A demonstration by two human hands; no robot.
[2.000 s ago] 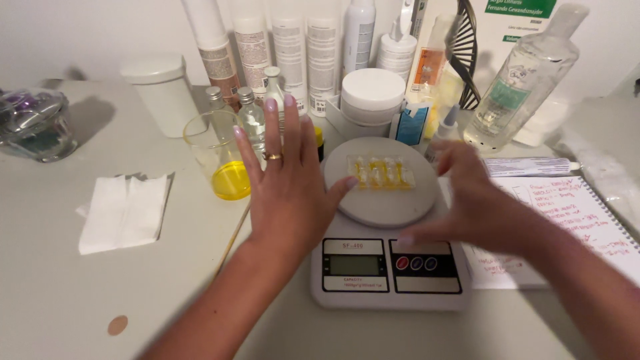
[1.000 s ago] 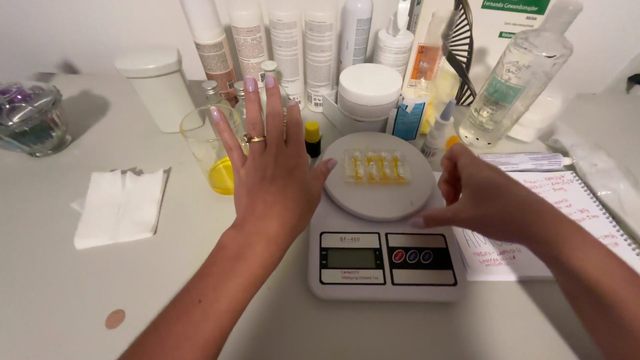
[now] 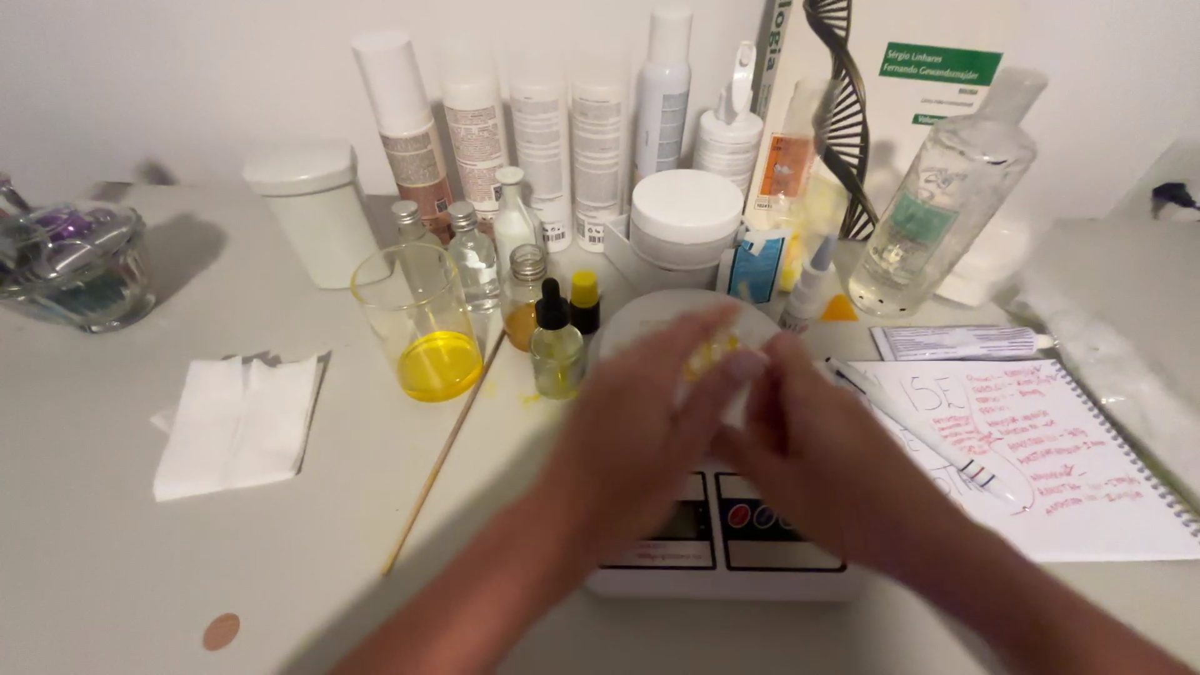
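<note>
Both hands meet over the round platform of a white kitchen scale (image 3: pixel 722 581). My left hand (image 3: pixel 647 403) and my right hand (image 3: pixel 806 422) are blurred, with their fingertips close together at a small clear mold with yellow contents (image 3: pixel 710 356). The hands partly hide the mold, so whether either one grips it cannot be told. Left of the hands, a clear beaker (image 3: pixel 412 319) holds yellow liquid. A dropper bottle (image 3: pixel 557 352) with a black bulb stands between beaker and scale, beside a small bottle with a yellow cap (image 3: pixel 585 305).
A thin wooden stick (image 3: pixel 441 459) lies below the beaker, and folded white tissue (image 3: pixel 239 427) lies at left. On the right are a spiral notebook (image 3: pixel 1078 469) with a pen (image 3: pixel 928 436) and a leaning clear bottle (image 3: pixel 947 197). Bottles and a white-lidded jar (image 3: pixel 686 225) stand behind the scale.
My left hand has moved right, from beside the scale to over its platform. My right hand has come in from the scale's right side. The dropper bottle has come into sight.
</note>
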